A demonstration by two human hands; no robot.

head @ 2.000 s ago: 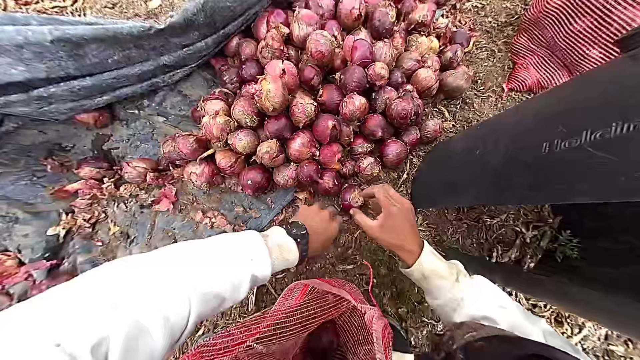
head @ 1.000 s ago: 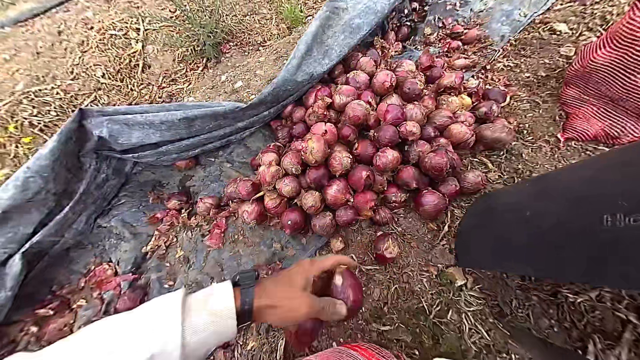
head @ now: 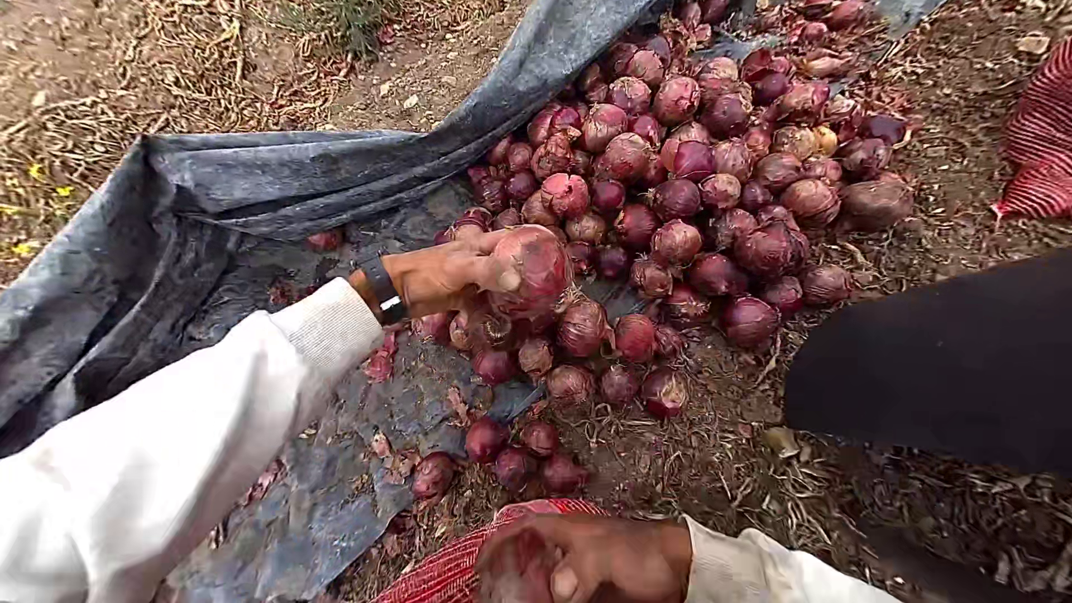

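Note:
My left hand [head: 456,272], with a dark watch at the wrist, holds a large red onion [head: 536,270] over the left side of a heap of red onions [head: 678,193]. At the bottom of the view my right hand [head: 611,553] grips another red onion [head: 515,565], blurred, over the mouth of a red mesh sack [head: 440,578]. The lower part of the sack is out of view. Several small red onions [head: 515,465] lie in a loose group between the heap and the sack.
A dark plastic sheet [head: 285,172] with a folded, raised edge runs from the left behind the heap. My dark-clothed leg [head: 938,360] is at the right. Another red mesh sack [head: 1043,134] lies at the far right. Dry stalks [head: 712,469] cover the soil.
My left hand has moved from the near side of the heap up over it, with an onion. My right hand, out of sight one second ago, shows at the sack. Several small onions now lie near the sack.

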